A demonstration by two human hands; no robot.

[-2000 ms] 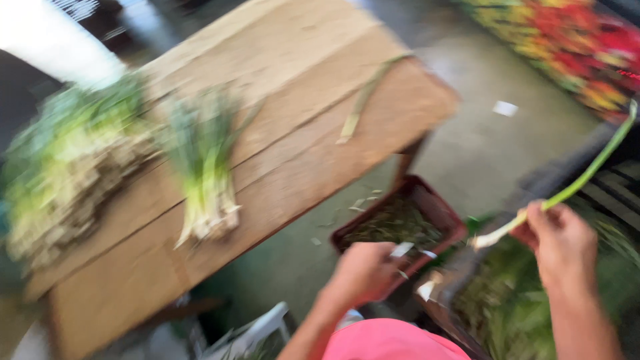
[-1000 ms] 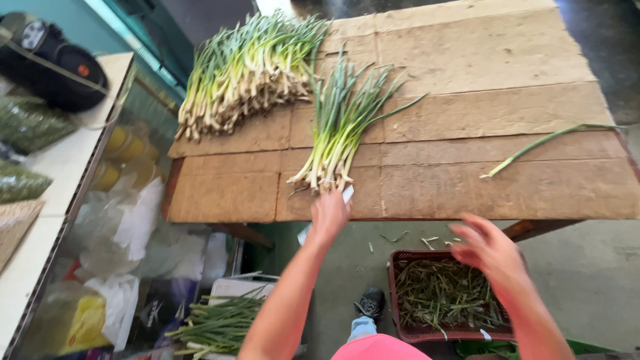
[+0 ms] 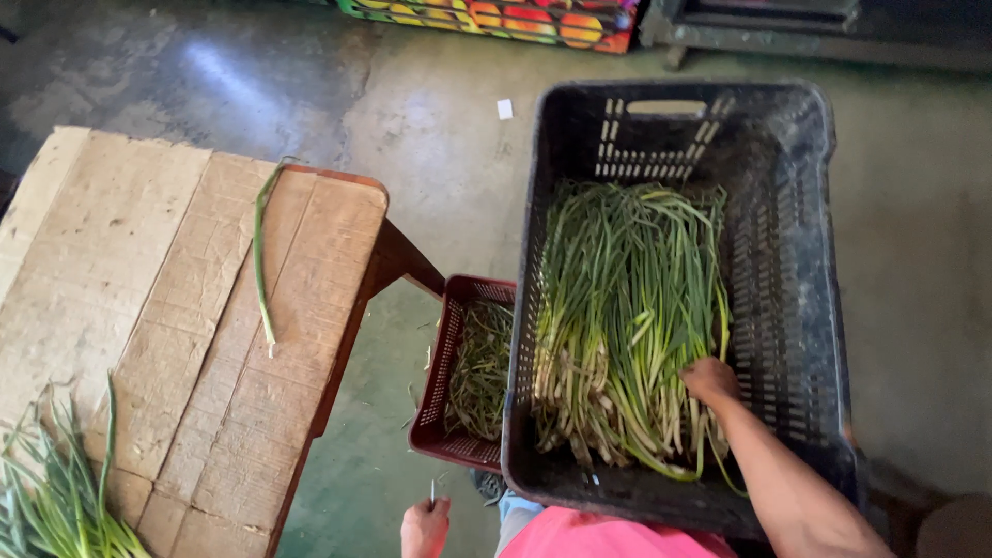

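Observation:
Many green onions (image 3: 635, 310) lie in a black plastic crate (image 3: 783, 457), leaves toward its far end and pale root ends near me. My right hand (image 3: 709, 381) is closed around some stalks at the right edge of the pile; its fingertips are partly hidden. Low in the view, my left hand (image 3: 425, 527) grips a small knife (image 3: 432, 491), of which only a short blade shows. A single green onion (image 3: 262, 256) rests on the cardboard-covered table (image 3: 178, 310). Part of a bunch of green onions (image 3: 62, 496) shows at the table's near left corner.
A dark red plastic crate (image 3: 434, 418) with leaf trimmings (image 3: 480, 372) stands on the floor between the table and the black crate. A table leg (image 3: 411, 260) reaches toward it. Farther off are a white scrap (image 3: 504, 108) and a crate with a fruit picture (image 3: 535, 22).
The view has swung right from the table to the black crate. My left hand has left the bunch on the table, and my right hand has moved from above the red crate into the black crate.

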